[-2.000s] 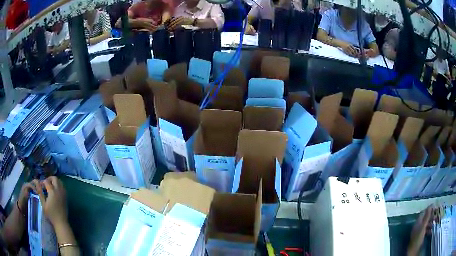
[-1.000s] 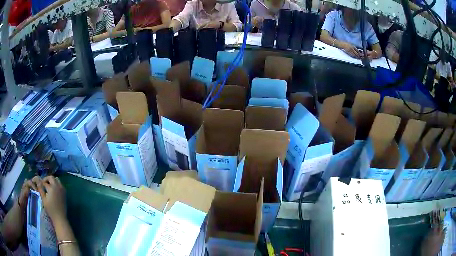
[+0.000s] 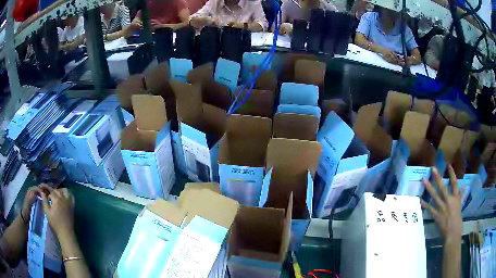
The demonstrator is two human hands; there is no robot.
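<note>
Neither of my hands shows. Nearest in front of me, light-blue and white cartons [image 3: 149, 247] lie at the bottom centre, with brown flaps pointing away; the frame's bottom edge cuts them off. Touching them on the right, a box [image 3: 258, 241] stands open-topped and empty, its brown inside showing. Behind it stands another open box [image 3: 293, 163] with a raised brown flap. More erected boxes [image 3: 242, 179] stand in rows behind.
Another person's two hands [image 3: 51, 209] hold a carton at lower left. A spread hand [image 3: 447, 203], seemingly a neighbour's, reaches the right-hand boxes. A white case [image 3: 383, 239], red handles [image 3: 321, 273] and a yellow tool [image 3: 297, 267] lie right of centre. Closed boxes [image 3: 90, 144] stand left.
The view has shifted slightly, moving most things right. The hand at right has moved from the flat cartons up and forward to the standing boxes, fingers spread.
</note>
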